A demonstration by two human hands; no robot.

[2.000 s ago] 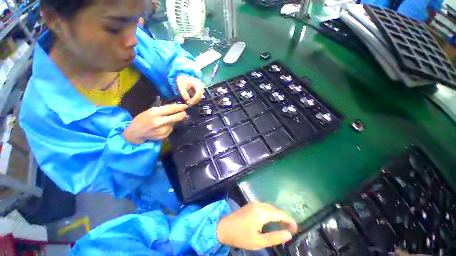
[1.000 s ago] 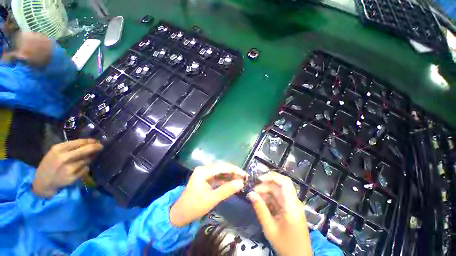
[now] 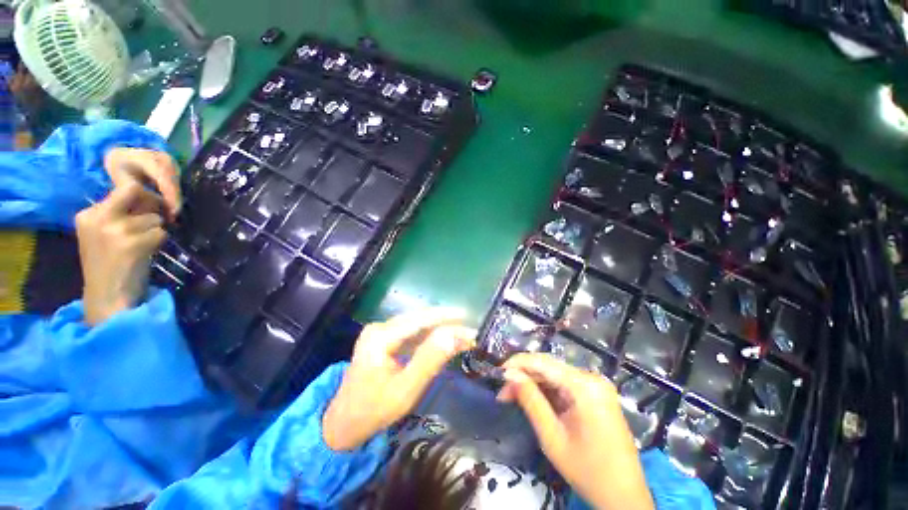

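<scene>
My left hand (image 3: 390,383) and my right hand (image 3: 572,413) meet near the lower middle, by the near left edge of the component tray (image 3: 622,254). A small black module (image 3: 482,367) is between their fingertips; its details are blurred. Both hands seem to grip it. The component tray's pockets hold small clear-grey pieces with thin red wires, and a few pockets look bare. The blister tray (image 3: 348,184) on the left holds modules with silver-white patches in its far and left pockets.
A co-worker's hands (image 3: 124,224) in blue sleeves are at the blister tray's left edge. A loose module (image 3: 484,80) lies on the green mat (image 3: 528,45). A fan (image 3: 72,52), a grey oval object (image 3: 217,67) and a white flat object (image 3: 169,112) stand upper left. More trays (image 3: 876,269) lie far right.
My right hand has come into view and joined my left at the module. The view has swung right. The co-worker's hands have come together, and fewer modules show at the blister tray's near left side.
</scene>
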